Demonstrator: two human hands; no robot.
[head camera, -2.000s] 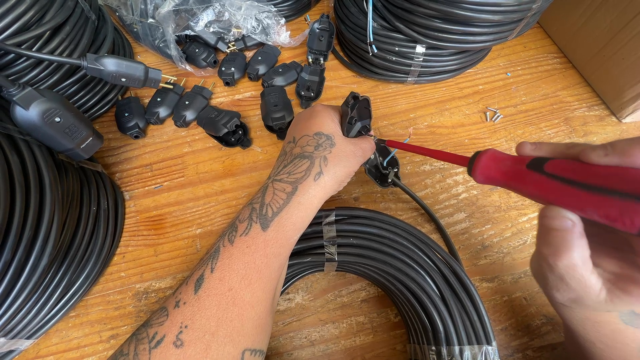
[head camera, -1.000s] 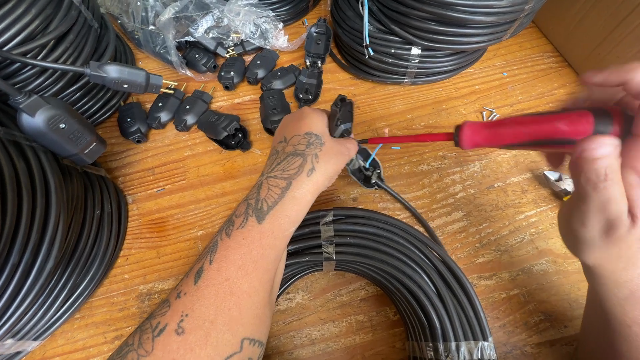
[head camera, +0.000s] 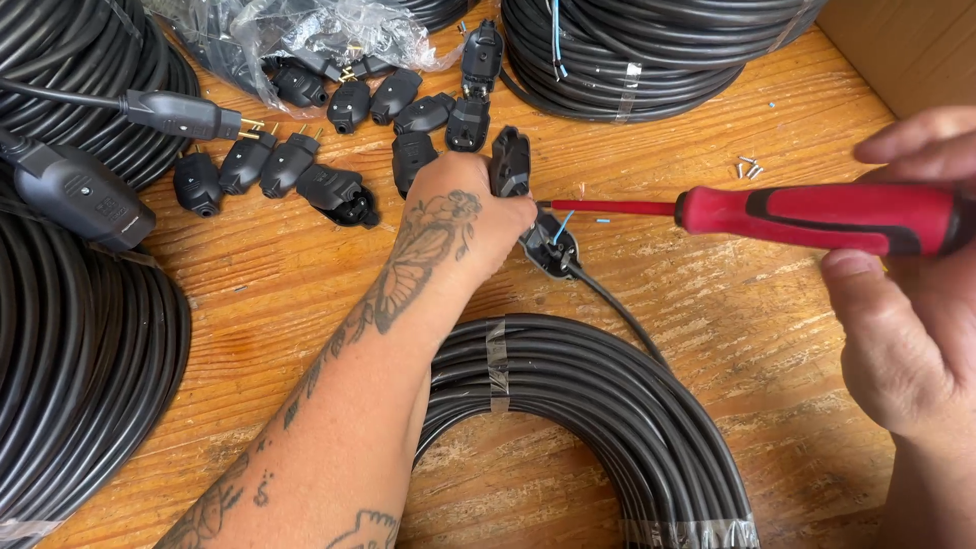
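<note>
My left hand grips an opened black plug housing near the middle of the view; its other half stands up beside my fingers. A blue wire shows inside the housing, and a black cable runs from it to the taped cable coil below. My right hand is at the right with a red and black screwdriver, its thumb under the handle and some fingers lifted. The screwdriver's red shaft points left, with its tip at the housing by my left fingertips. The exact contact is hidden.
Large black cable coils stand at the left and top. Several black plugs and a clear plastic bag lie at the upper left. Small screws lie near the right hand. A cardboard box fills the top right corner.
The screwdriver stays at the plug housing while the fingers of my right hand shift on its handle. My left hand keeps its hold, a little further left than two seconds ago.
</note>
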